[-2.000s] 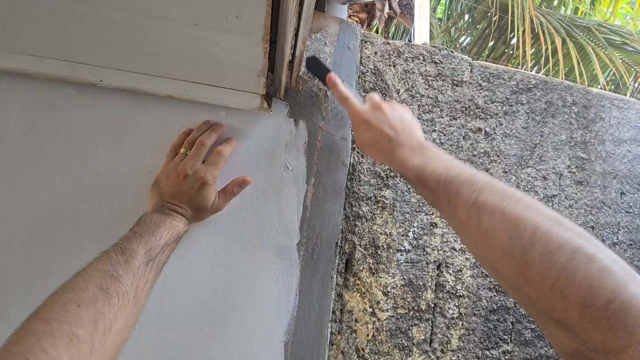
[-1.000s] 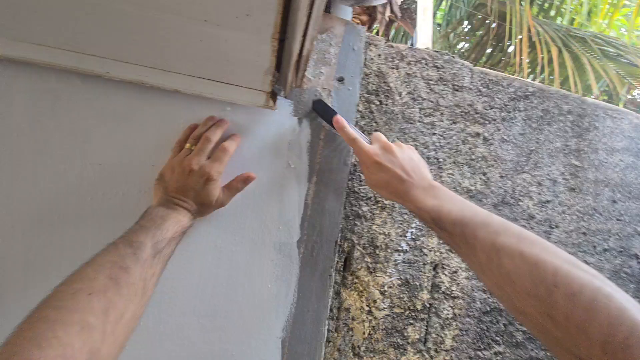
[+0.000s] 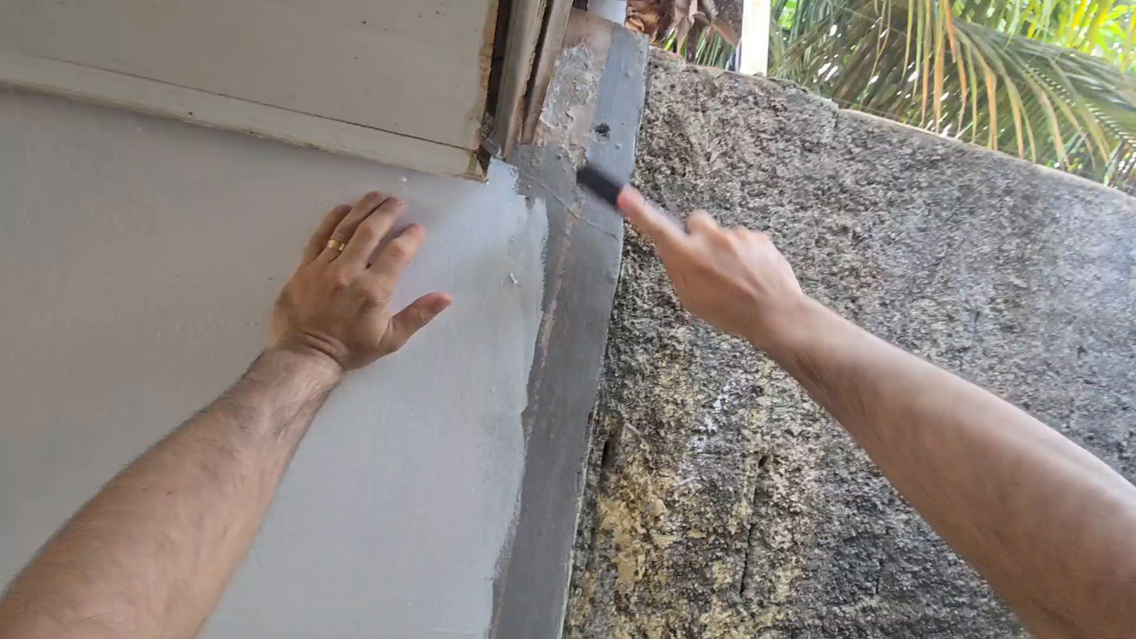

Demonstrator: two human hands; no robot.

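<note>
My left hand, with a gold ring on one finger, lies flat with spread fingers on a smooth light-grey wall. My right hand grips a tool with a black end, its index finger stretched along it. Motion blurs the tool, and the hand hides most of it, so its exact kind cannot be told. The black end is over the dark-grey strip at the wall's edge, just below a patch of rough, flaking surface. Whether it touches the strip cannot be told.
A pale panel with a ledge juts out above my left hand, its worn corner beside weathered upright boards. Right of the strip stands a rough, stained masonry wall. Palm fronds hang behind its top.
My right hand has moved the tool's black end down from the upper flaking area, where it was two seconds ago. My left hand has stayed on the grey wall.
</note>
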